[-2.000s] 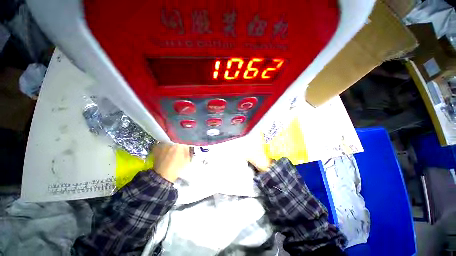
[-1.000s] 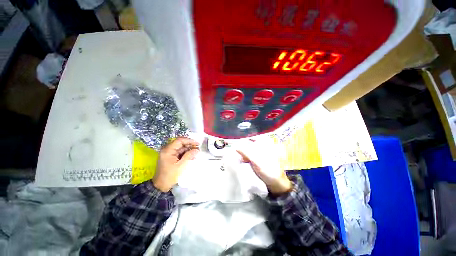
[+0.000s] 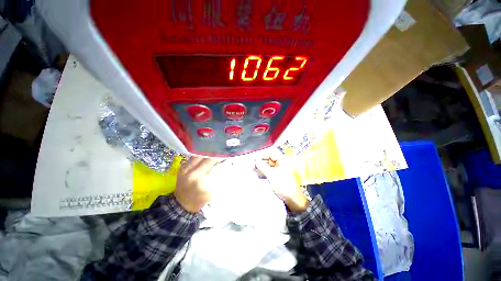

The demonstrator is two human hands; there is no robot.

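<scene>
The white machine head with its red panel (image 3: 236, 44) fills the upper middle and its counter reads 1062. A white garment (image 3: 236, 200), blown out by the lamp, lies on the table edge below the head and runs down into the lap. My left hand (image 3: 193, 181) is at the garment's left side, just under the head's lower edge, its fingertips partly hidden there. My right hand (image 3: 283, 184) is at the garment's right side, overexposed, with its fingertips by the head's lower right. The dies are not visible. I cannot tell whether the fingers pinch the cloth.
Small metal pieces in clear plastic (image 3: 134, 137) lie left of the head on the white table (image 3: 71, 159). Small pieces are scattered on the right side. A cardboard box (image 3: 395, 60) stands behind right. The blue bin (image 3: 428, 208) holds white cloth (image 3: 389, 225). Grey-white cloth (image 3: 49, 247) heaps at lower left.
The view has shifted, so the head now hides the die area seen a second ago. Both hands sit closer to the head's lower edge. The counter still reads 1062.
</scene>
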